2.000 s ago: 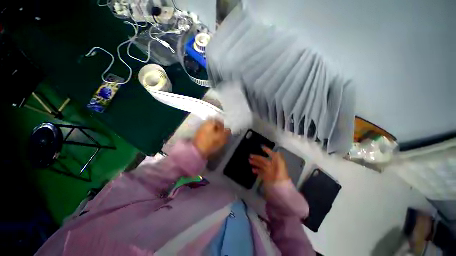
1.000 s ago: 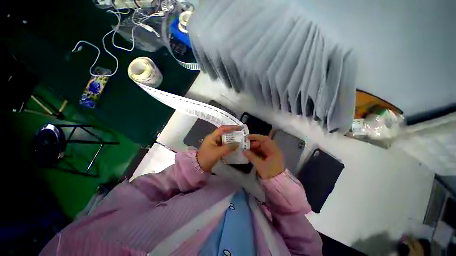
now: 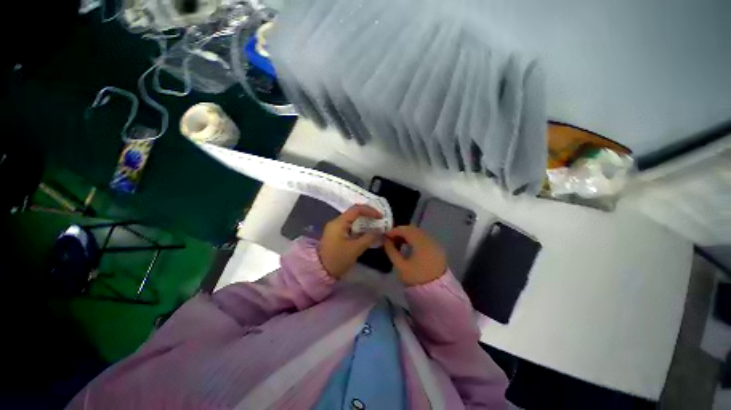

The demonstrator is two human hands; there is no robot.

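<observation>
The long white label strip (image 3: 284, 175) runs from the label roll (image 3: 210, 126) on the dark green table to my hands. My left hand (image 3: 346, 242) is shut on the strip's end. My right hand (image 3: 414, 252) touches the strip's end with thumb and forefinger pinched; whether a label is between them cannot be told. Several flat devices lie in a row on the white bench: a dark grey one (image 3: 305, 215) partly under the strip, a black one (image 3: 396, 198) partly behind my hands, a grey one (image 3: 450, 231) and a dark one (image 3: 502, 271) at the right.
Many translucent sleeves (image 3: 417, 88) stand upright at the back of the bench (image 3: 597, 296). A brown-orange tray (image 3: 571, 138) holds clear plastic at the wall. White cables (image 3: 152, 84), a blue reel (image 3: 260, 58) and a patterned phone (image 3: 131, 165) lie at the left.
Two seconds ago my right hand was over the black device and my left hand apart from it. Both hands have since come together at the strip's end. The view has shifted slightly.
</observation>
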